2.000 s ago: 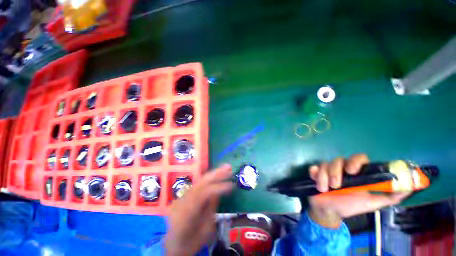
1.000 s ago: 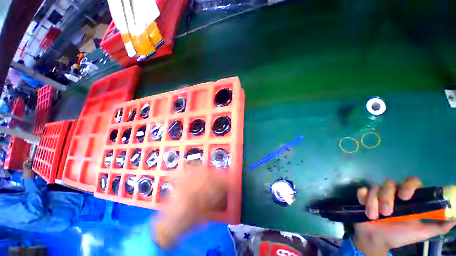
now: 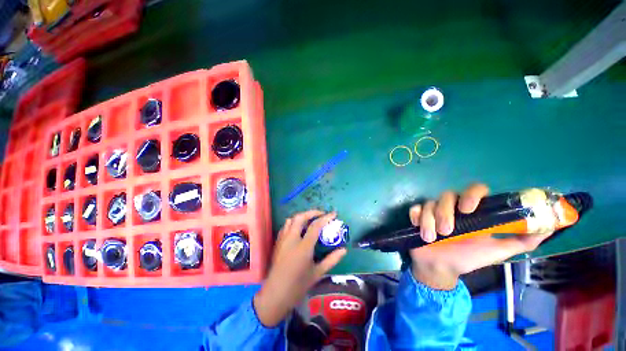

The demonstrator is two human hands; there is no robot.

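Note:
My right hand [image 3: 446, 236] holds an electric screwdriver [image 3: 473, 223], black and orange with tan tape near its end, its thin bit pointing left. My left hand [image 3: 295, 257] has its fingers and thumb around a small round unit [image 3: 333, 233] with a shiny whitish top, at the mat's near edge. The bit's tip is just right of this unit; I cannot tell if they touch. A red compartment tray [image 3: 259, 171] on the left holds many round black or silvery units, mostly one per pocket; a few pockets are bare.
Tiny dark specks lie by a blue stick [image 3: 316, 177]. Two yellow rings [image 3: 401, 155] and a white-ended roll [image 3: 432, 100] are farther back on the green mat [image 3: 343, 123]. A grey metal post [image 3: 583, 58] stands at back right. An empty red tray [image 3: 31, 130] lies far left.
My left hand has moved from over the tray to the round unit and closed around it. My right hand still holds the screwdriver. The camera view has shifted.

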